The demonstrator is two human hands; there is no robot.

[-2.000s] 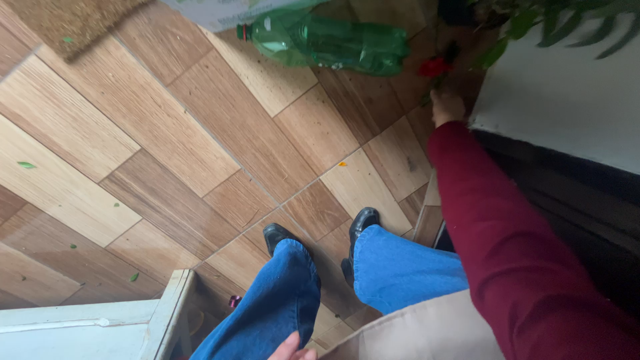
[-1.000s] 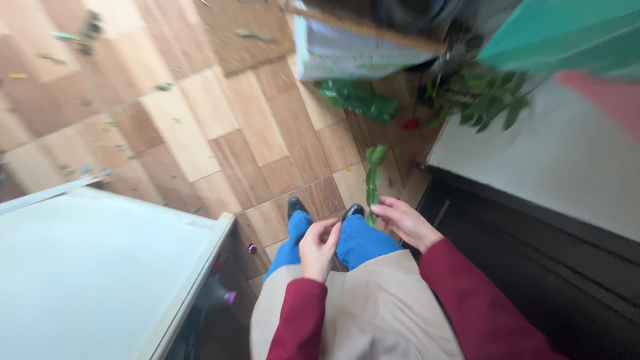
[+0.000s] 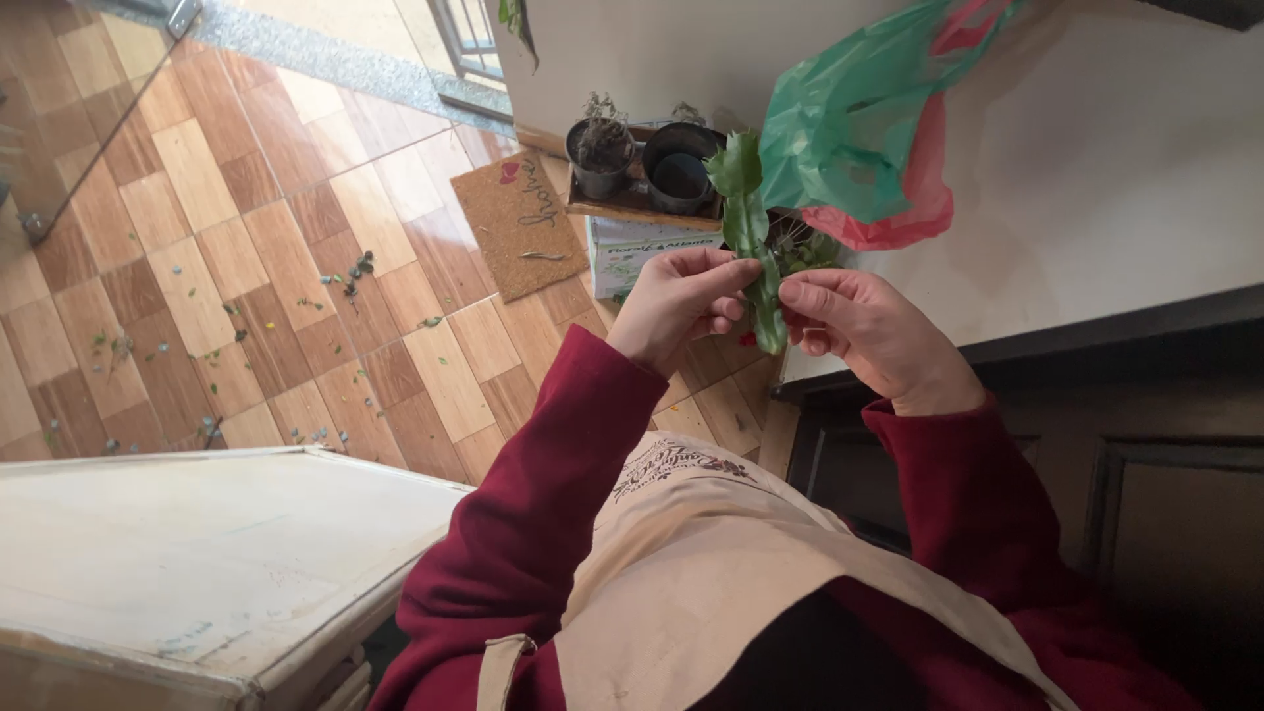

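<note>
Between my two hands, in front of my apron, a flat segmented cactus cutting (image 3: 746, 212) stands roughly upright, its toothed tip away from me. My left hand (image 3: 691, 296) pinches its lower part from the left, thumb on top. My right hand (image 3: 859, 321) grips the same lower part from the right with thumb and fingers. Behind the cutting, a black plastic pot (image 3: 679, 170) and a pot with a dried plant (image 3: 600, 148) stand in a wooden tray (image 3: 642, 210). A small red thing shows below my hands, mostly hidden.
A green plastic bag (image 3: 839, 138) and a pink one (image 3: 923, 202) lie on the white surface (image 3: 1106, 178) at right. A white cabinet top (image 3: 217, 543) is at lower left. Leaf scraps (image 3: 360, 272) litter the tiled floor beside a coir doormat (image 3: 518, 227). Dark cabinet doors (image 3: 1180, 533) stand at right.
My right hand, reaching down near the floor by a green bottle earlier, has come up holding the cactus cutting. My left hand has joined it on the cutting. The view has swung widely.
</note>
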